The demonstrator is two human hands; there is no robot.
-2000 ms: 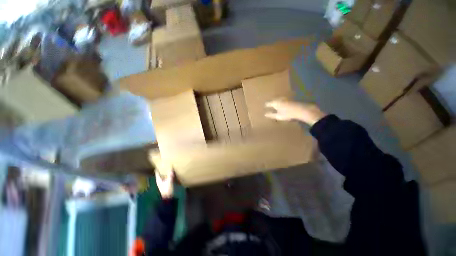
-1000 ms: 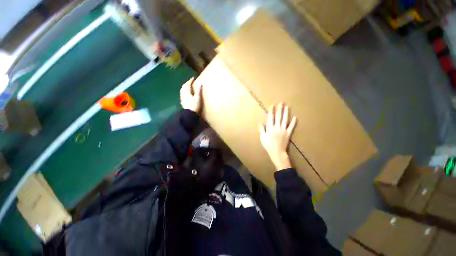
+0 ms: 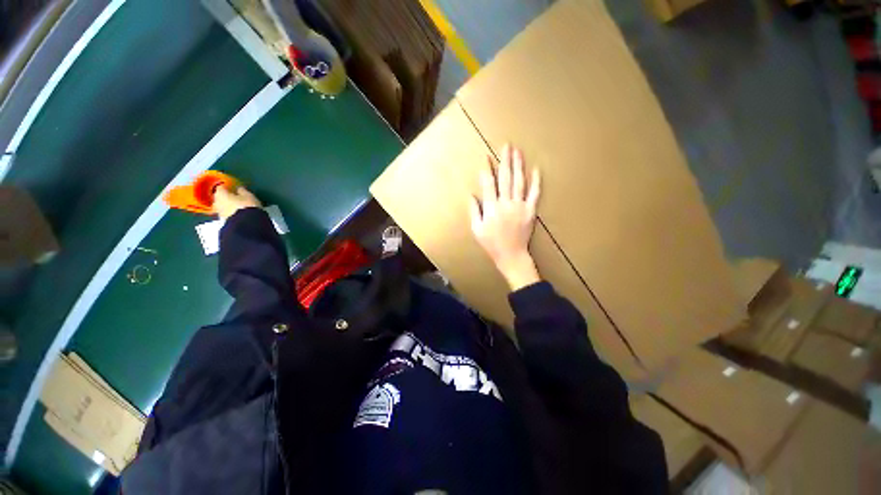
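Note:
The large brown master carton [image 3: 618, 193] stands at centre right with its top flaps folded shut; a dark seam runs between them. My right hand [image 3: 507, 208] lies flat on the flaps with fingers spread, over the seam. My left hand [image 3: 232, 200] is on the orange tape dispenser [image 3: 200, 192] on the green conveyor belt [image 3: 328, 145], fingers at its ring. A white label sheet [image 3: 209, 236] lies on the belt, partly hidden under my left forearm. The carton's contents are hidden.
Flattened inner boxes [image 3: 92, 411] lie on the belt at lower left. Flat cartons [image 3: 396, 48] stand on edge behind the belt's end. Stacked cartons [image 3: 763, 387] are at lower right. A pale metal rail [image 3: 217, 145] runs along the belt. A brown box [image 3: 21, 227] is at far left.
My left hand has left the carton's edge and moved left onto the orange tape dispenser. My right hand stays on the closed flaps. Earlier the flaps were open, with inner boxes showing.

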